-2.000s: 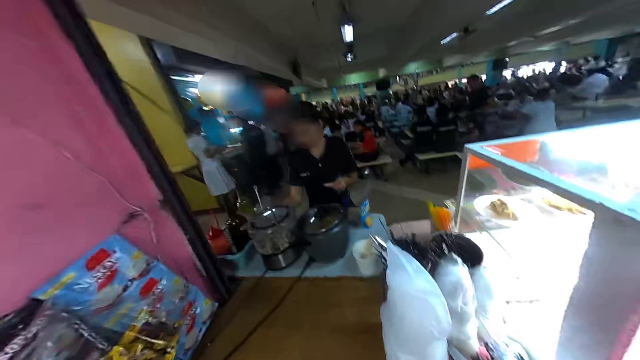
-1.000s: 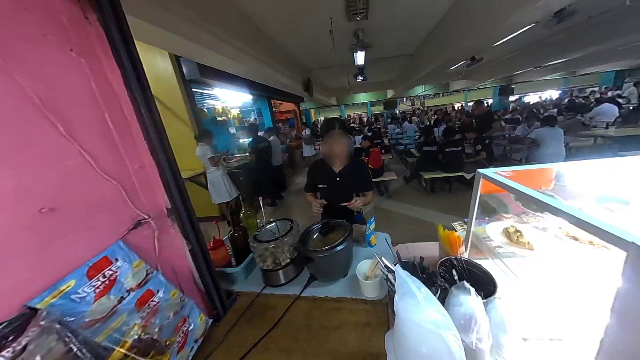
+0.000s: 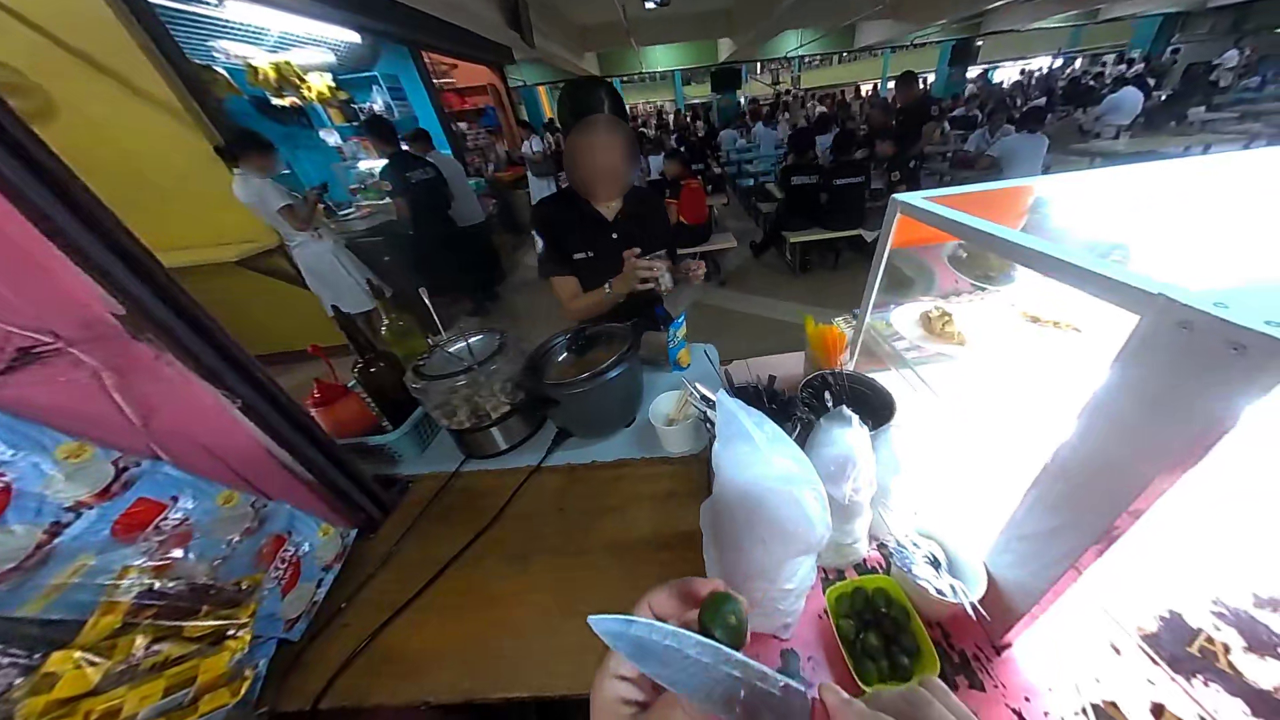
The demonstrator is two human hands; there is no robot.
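Observation:
At the lower middle, my left hand (image 3: 640,655) holds a small green citrus fruit (image 3: 723,619) between thumb and fingers. My right hand (image 3: 895,702), partly cut off by the bottom edge, grips the handle of a kitchen knife. The knife's blade (image 3: 690,660) points left and lies in front of my left hand, just below the fruit; whether it touches the fruit I cannot tell. A yellow-green plastic tray (image 3: 934,650) with several more green citrus fruits stands just beyond my right hand. A filled white plastic bag (image 3: 765,510) stands behind the fruit.
Across the counter (image 3: 560,560), a person in a black shirt (image 3: 605,235) holds a clear cup. Two cookers (image 3: 590,395) stand on the far ledge, their cords crossing the wood. A lit glass display case (image 3: 1010,250) is on the right; coffee packets (image 3: 180,530) hang at left.
Both my hands, the knife and the fruit have come into view at the bottom. The view has tilted down. The person opposite now holds a cup, with raised hands.

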